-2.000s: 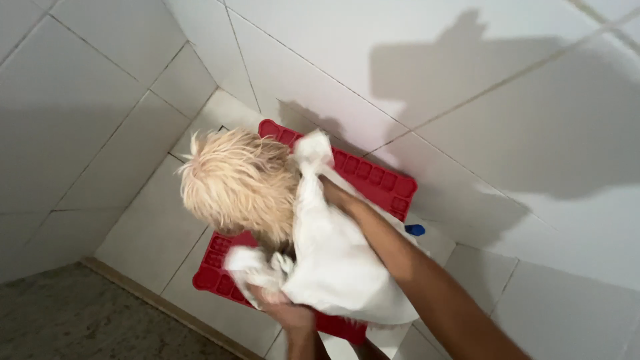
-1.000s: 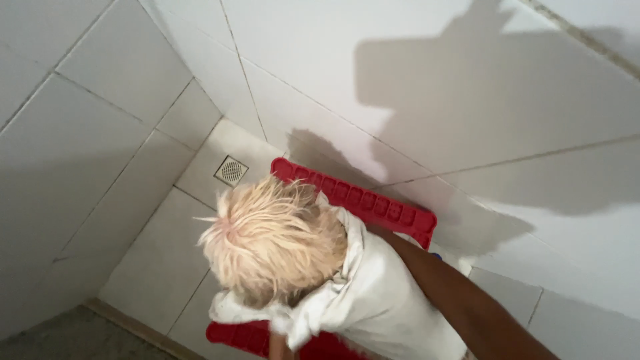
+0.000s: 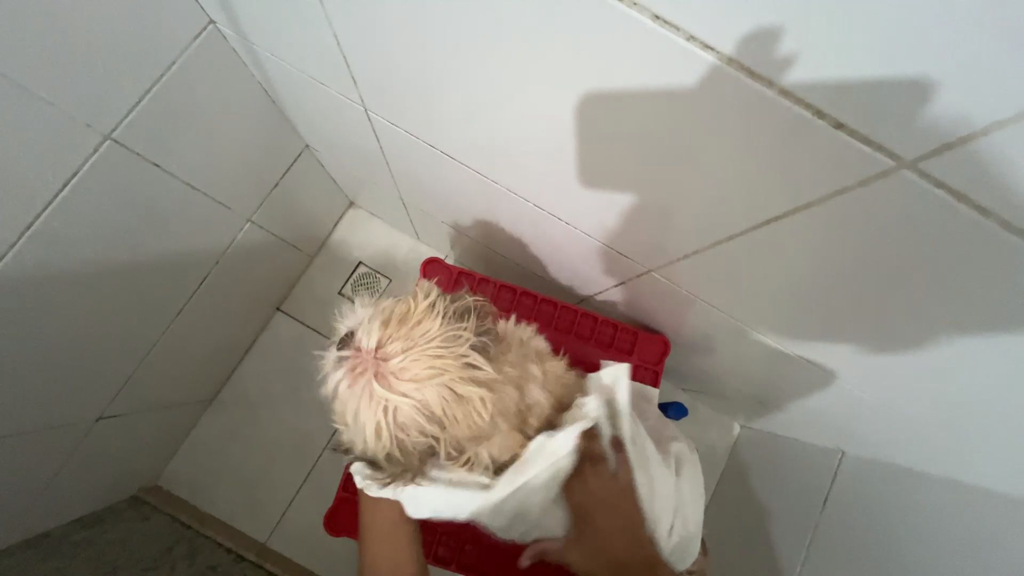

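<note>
A small dog with damp, cream-coloured fur (image 3: 424, 376) is on a red plastic mat or platform (image 3: 560, 320), its head toward the left. A white towel (image 3: 512, 496) lies around its lower side and rear. My right hand (image 3: 604, 504) presses on the towel near the dog's rear, blurred, thumb spread apart; whether it grips the cloth is unclear. Of my left arm, the forearm (image 3: 390, 532) comes up from the bottom edge, and the hand is hidden under the towel and the dog's chest.
White tiled walls (image 3: 480, 96) meet in a corner behind the dog. A square floor drain (image 3: 366, 282) lies up and left of its head. A small blue object (image 3: 674, 410) rests right of the red mat. A raised sill (image 3: 216, 532) borders the tiles at lower left.
The towel has come down off the dog's neck and back, baring the fur there. My right hand has moved back toward the dog's rear.
</note>
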